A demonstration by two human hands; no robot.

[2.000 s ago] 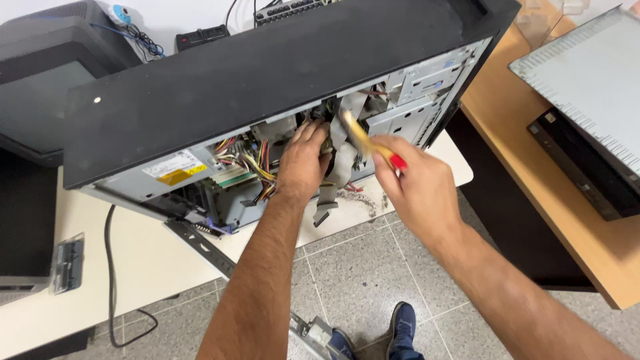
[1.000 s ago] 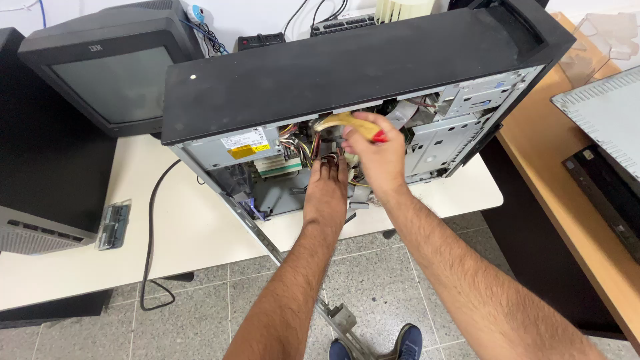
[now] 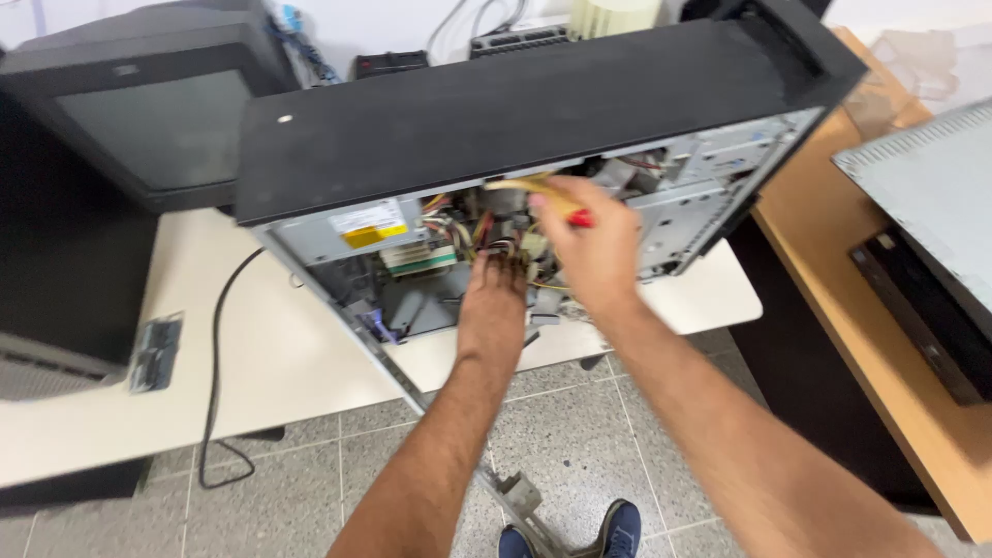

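A black desktop computer tower [image 3: 496,116] stands on the white table with its side open toward me. My left hand [image 3: 496,294] reaches in among the cable bundles [image 3: 438,221], fingertips hidden by wires; whether it grips any of them cannot be told. In my right hand [image 3: 593,240] is a yellow brush [image 3: 535,184] with a red end, its tip by the upper edge of the opening, blurred. Left of the hands are the power supply [image 3: 349,232] with a yellow-and-white label and a green-edged card [image 3: 420,261]. The metal drive cage [image 3: 674,221] is to the right.
A CRT monitor [image 3: 155,128] and another black computer case [image 3: 62,256] stand at left. A black cable [image 3: 215,349] hangs over the white table's [image 3: 310,349] front edge. At right, a wooden desk [image 3: 821,256] holds a grey metal panel [image 3: 938,178] and a black case [image 3: 914,302].
Two seconds ago the brush was near the drive cage; since then my right hand has moved it left, over the cables. My left hand stays inside the tower. The view has shifted.
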